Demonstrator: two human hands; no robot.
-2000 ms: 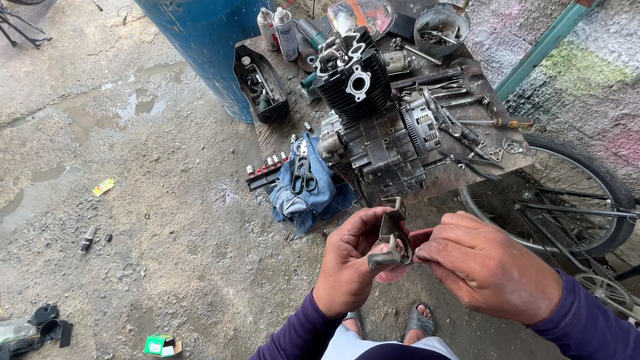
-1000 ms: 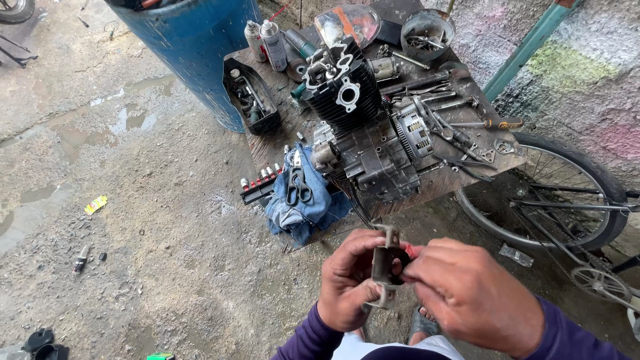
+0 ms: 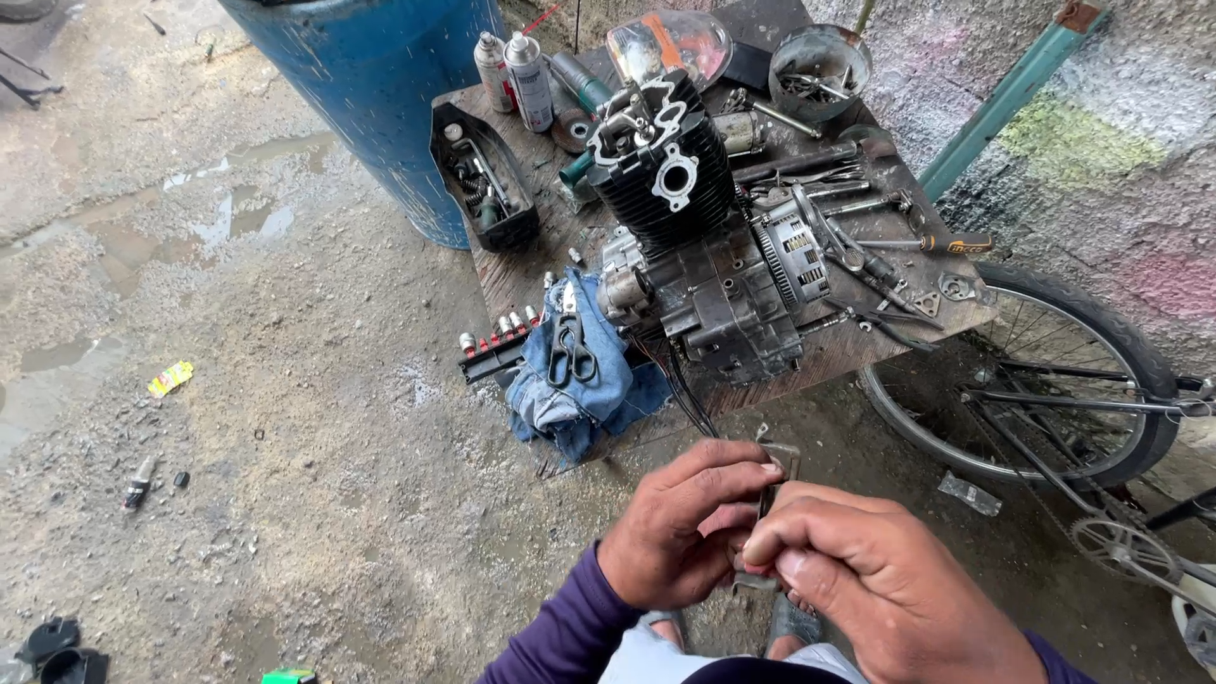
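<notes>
A small metal bracket is gripped by my left hand, low in the view and in front of the table. My right hand presses against the bracket with its thumb and bent fingers; a bit of something red shows at its fingertips, mostly hidden. Beyond both hands, a motorcycle engine with a finned black cylinder stands on the wooden table. Beside the engine lies a denim rag with black-handled scissors on it.
Spray cans, a black tray of parts, a metal bowl and a screwdriver are on the table. A blue barrel stands left; a bicycle wheel is at right, by the wall.
The bracket, more exposed between my hands before, is now largely covered by my fingers. My right hand has closed in over it. The view has shifted somewhat.
</notes>
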